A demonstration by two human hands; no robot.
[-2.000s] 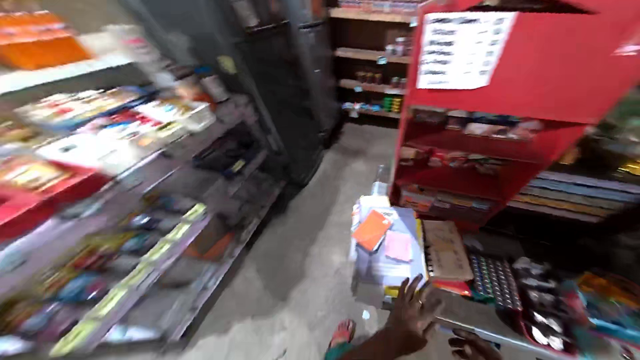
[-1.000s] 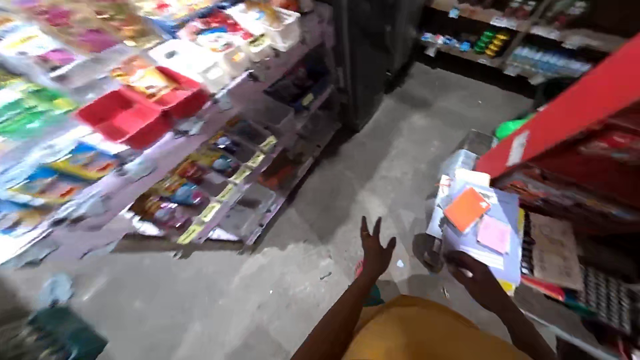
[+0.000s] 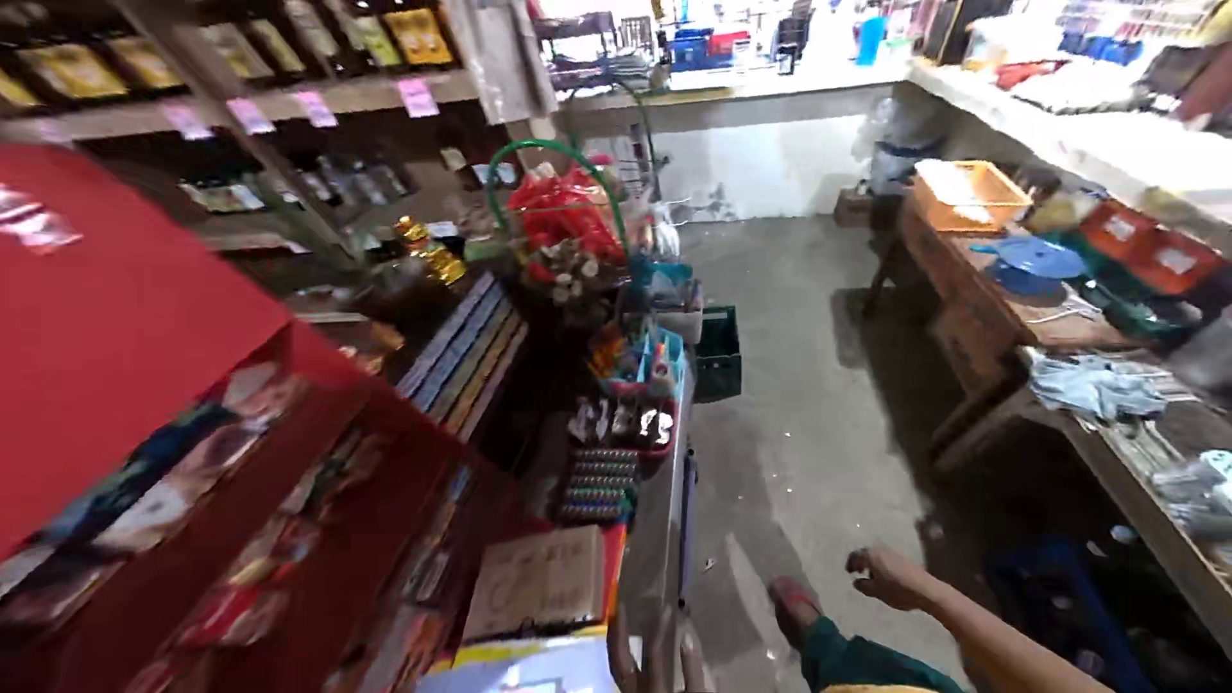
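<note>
At the bottom edge, the fingers of my left hand [image 3: 659, 659] are spread beside white papers [image 3: 539, 669] on a narrow counter; the rest of that hand is out of frame. My right hand [image 3: 890, 577] hangs over the concrete floor, fingers loosely bent and apart, with nothing in it. Just beyond the papers lies a brown cardboard piece [image 3: 539, 582] bearing writing. Behind it are a tray of small items in rows [image 3: 599, 481], a tray of shiny packets [image 3: 621, 423] and a light blue basket [image 3: 664, 356].
Red shelving [image 3: 125, 366] stands close on the left. A dark green crate [image 3: 718, 351] is on the floor past the counter. To the right, wooden tables [image 3: 982, 337] hold an orange basket [image 3: 972, 197], a blue lidded container [image 3: 1035, 265] and plastic bags [image 3: 1097, 385]. A blue crate [image 3: 1059, 616] sits below.
The view has swung far to the right. My right hand, over the papers a second ago, is now out over the floor; my left hand, over the floor then, is now beside the papers.
</note>
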